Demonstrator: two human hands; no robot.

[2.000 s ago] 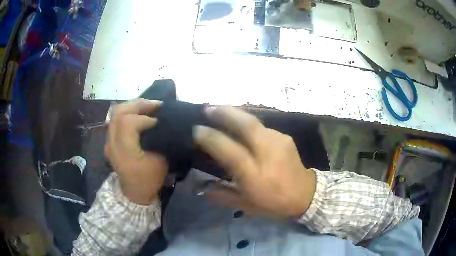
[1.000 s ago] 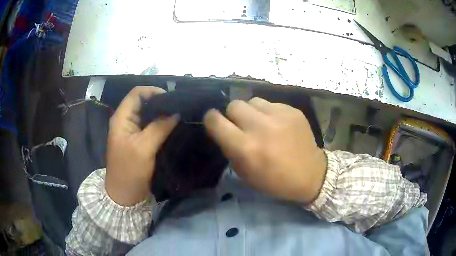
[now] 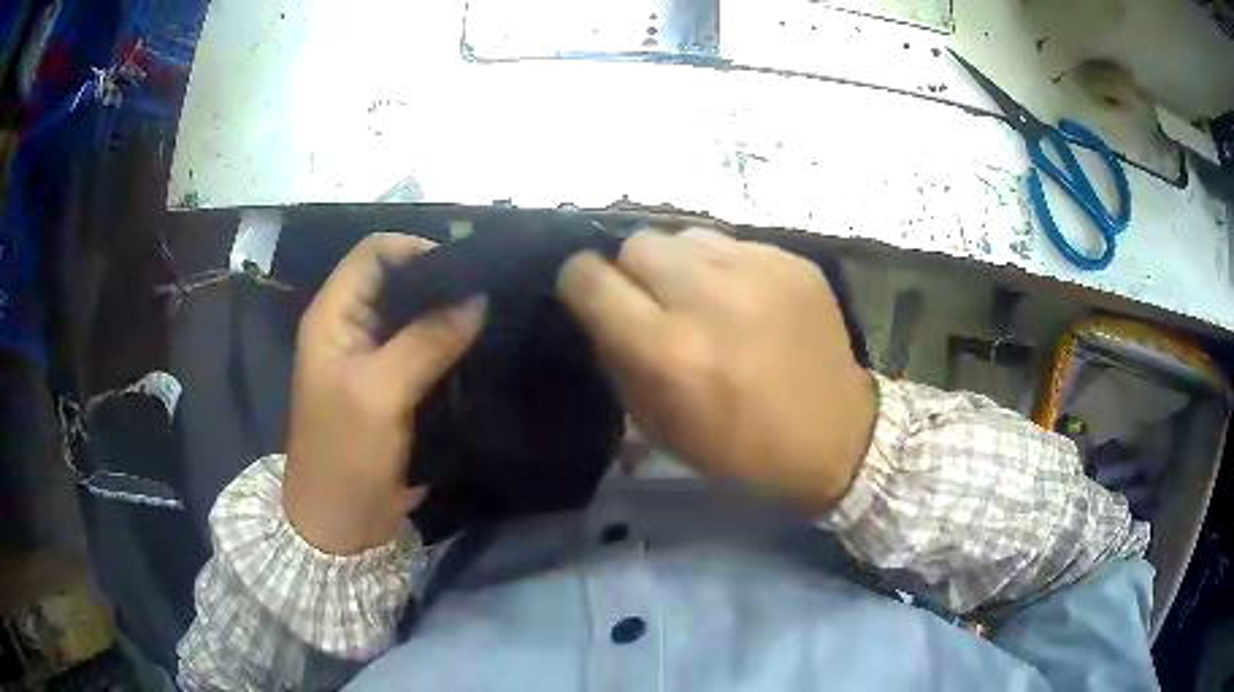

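Note:
A dark, limp fabric piece [image 3: 521, 392] is held between my hands, just in front of the table's front edge and above the lap. My left hand [image 3: 366, 385] grips its left side, with the thumb on top. My right hand [image 3: 731, 358] is closed at its upper right edge, somewhat blurred. Any tool inside the right fingers is hidden; I cannot tell whether one is there.
The white machine table [image 3: 568, 135] spans the top. Scissors with blue handles [image 3: 1079, 189] lie on its right part, near a pale tan round [image 3: 1112, 84]. A yellow-orange rimmed tray [image 3: 1062, 372] is below at right. Pale cord loops [image 3: 129, 489] hang at left.
Since two seconds ago the view has shifted and the fabric is turned and spread lower. In the last second my right hand has moved slightly up; a pale line on the fabric no longer shows.

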